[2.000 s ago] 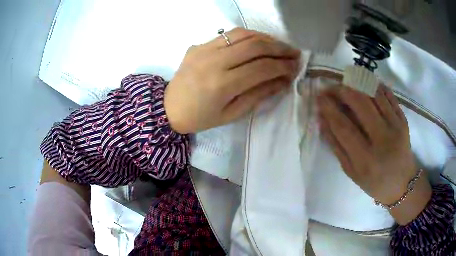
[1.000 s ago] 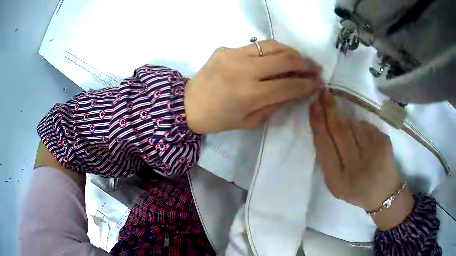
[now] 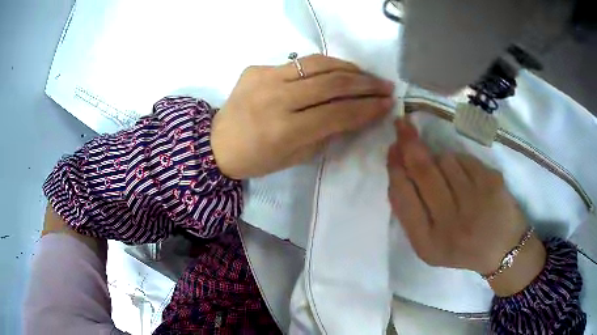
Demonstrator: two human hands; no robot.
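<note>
The white garment body [image 3: 353,229] spreads over the machine table, with dark stitch lines. A brown-grey zipper [image 3: 543,160] set in it curves right from the fingertips. My left hand [image 3: 304,118], wearing a ring, lies on the cloth left of the zipper's end, fingers together, gripping the fold edge with its fingertips. My right hand [image 3: 458,209], wearing a bracelet, is just below the zipper, its fingertips on the same fold, close to my left fingertips. Both thumbs are mostly hidden. A small pale ribbed block [image 3: 476,123] sits over the zipper.
The grey sewing machine head [image 3: 471,42] looms at upper right, blurred, with a dark coiled spring part [image 3: 494,85] beside it. The pale table [image 3: 23,150] shows at left. White cut pieces [image 3: 134,281] lie at lower left beside the checked apron [image 3: 219,288].
The view shifted right, then back left, so the machine head's place in the picture changed. Both hands stay at the fold; the right fingers now lie flatter and lower than two seconds ago.
</note>
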